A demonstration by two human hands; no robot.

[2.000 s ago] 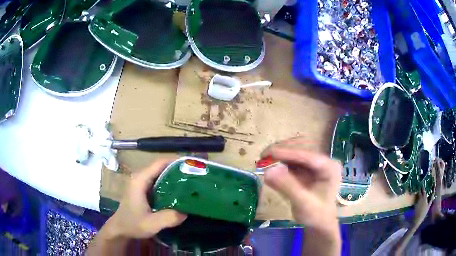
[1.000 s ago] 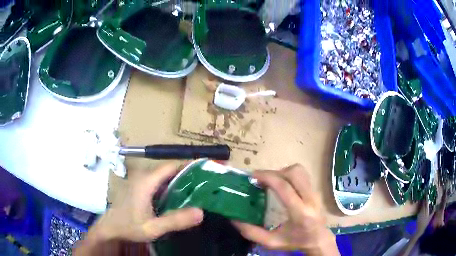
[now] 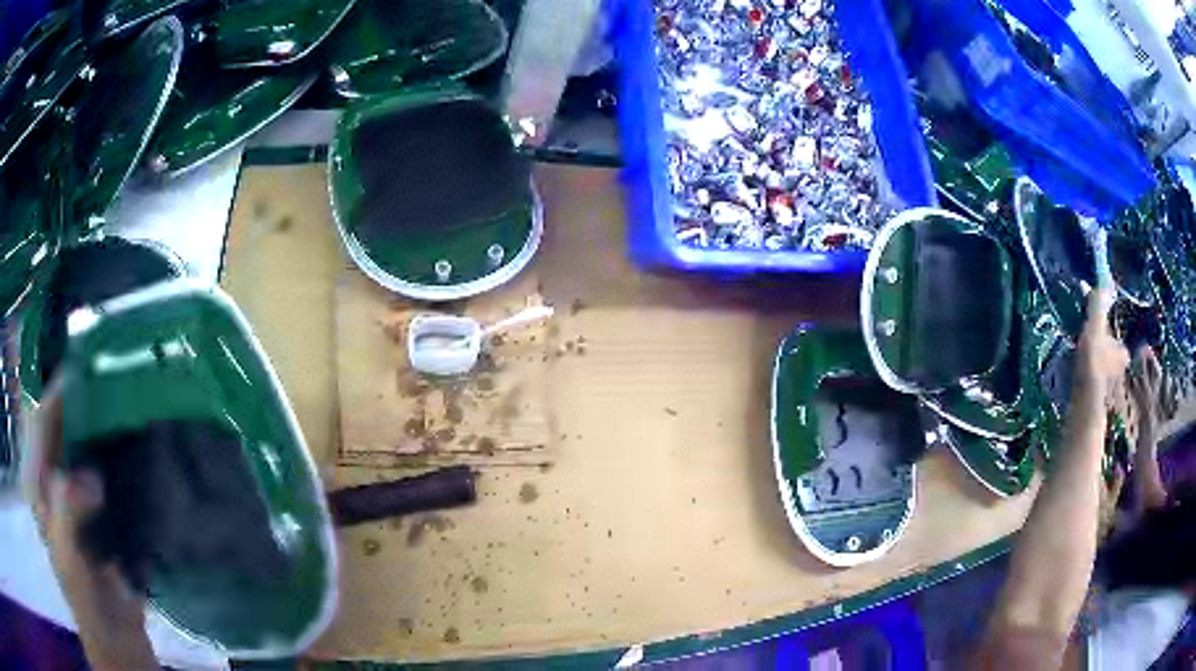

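Note:
My left hand [image 3: 79,524] holds a glossy green housing [image 3: 282,511] with a pale rim, tilted at the lower left; the housing hides part of the hand. My right hand [image 3: 1102,354] is stretched out at the far right, among green shells; its fingers are small and blurred, and its grip is unclear. The black hammer grip [image 3: 409,496] lies right of the held housing, which hides the hammer's head. A white cup [image 3: 443,346] with a thin pale stick stands on the stained cardboard pad [image 3: 374,420].
A blue bin [image 3: 774,260] of small silver and red parts stands at the upper middle. A green housing [image 3: 439,171] lies behind the cup. A narrower green shell [image 3: 853,518] and another shell [image 3: 938,302] lie at right. More housings crowd the left. Another person's hand [image 3: 1150,400] shows far right.
The view has turned right. The held housing has moved left, now in my left hand alone. My right hand has left it and reached far right. The housing now covers the hammer's head.

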